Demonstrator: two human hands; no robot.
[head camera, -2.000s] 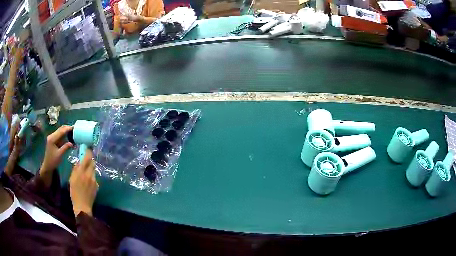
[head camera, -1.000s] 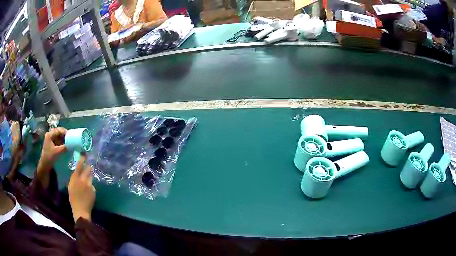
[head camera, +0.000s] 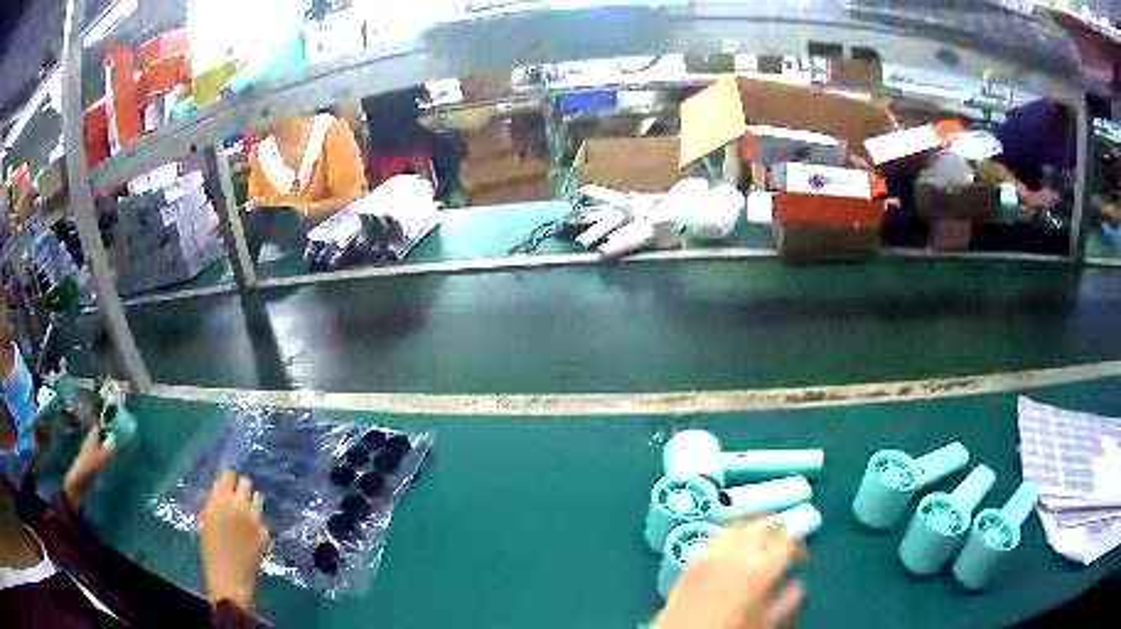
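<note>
My left hand (head camera: 735, 580), blurred and cut off by the bottom edge, reaches over the nearest mint-green dryer unit (head camera: 684, 553). It covers part of the drum and handle; whether the fingers grip it is unclear. Two more units stand just behind, a middle one (head camera: 680, 509) with a dark oval opening and a rear one (head camera: 692, 455), their handles pointing right. My right hand is not in view.
Three mint units (head camera: 942, 531) stand to the right, beside white gridded sheets (head camera: 1072, 464). At left, a neighbouring worker's hand (head camera: 234, 535) is over clear film with black round caps (head camera: 357, 506). A conveyor (head camera: 553, 326) runs behind.
My left hand has come into view over the nearest unit. The view has tilted up. The neighbouring worker's hands have parted, one moving over the film, the other staying left with a mint unit.
</note>
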